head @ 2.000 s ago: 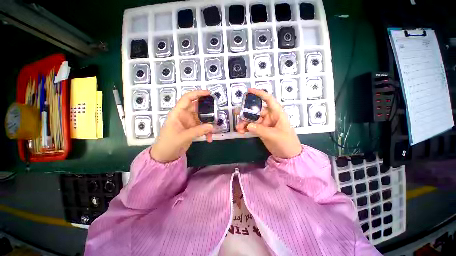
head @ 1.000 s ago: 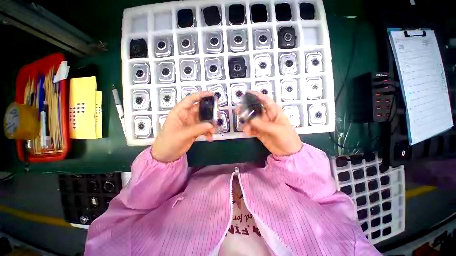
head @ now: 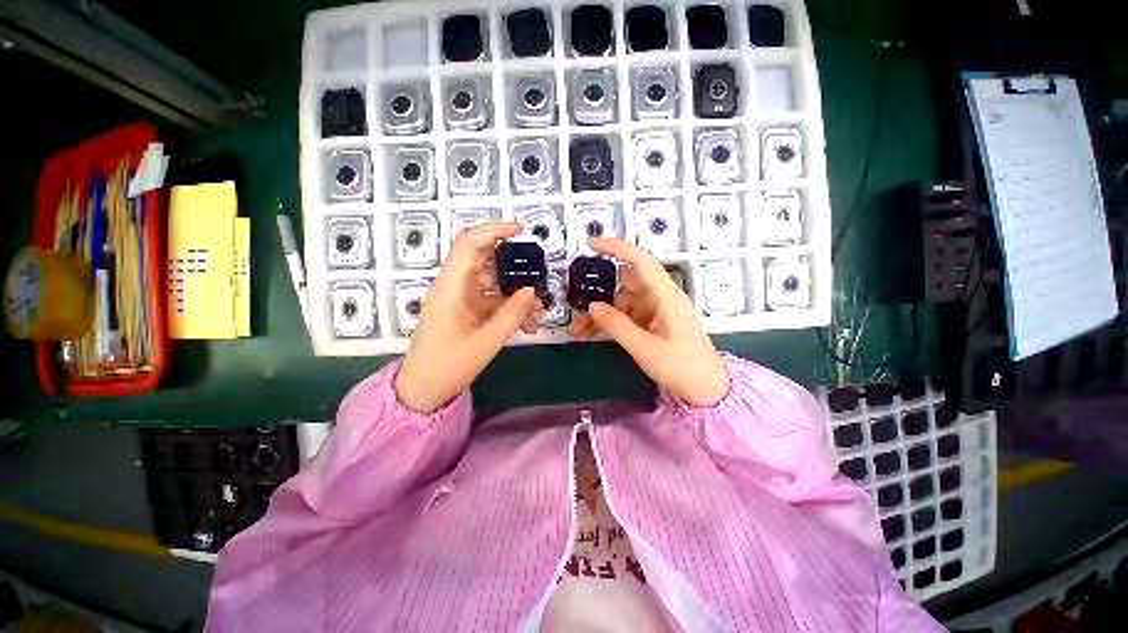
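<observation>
My left hand holds a black square smartwatch unit by its edges, screen up, with small pale text lit on it. My right hand holds a second black unit, screen up, with a faint mark on it. Both thumbs are at the lower edges of the units. Both units are over the lower middle of the white compartment tray. Many pockets hold units with silver-grey backs and dark round centres. The top row holds several black units. The fingertips behind the held units are partly hidden.
A red basket with sticks, pens and a tape roll is at the left, beside yellow cards and a white pen. At the right are a black device and a clipboard. A second white tray is lower right.
The right-hand unit has turned from tilted and blurred to facing up, and moved left and slightly down. The left-hand unit now faces up, with text showing. The hands are closer together.
</observation>
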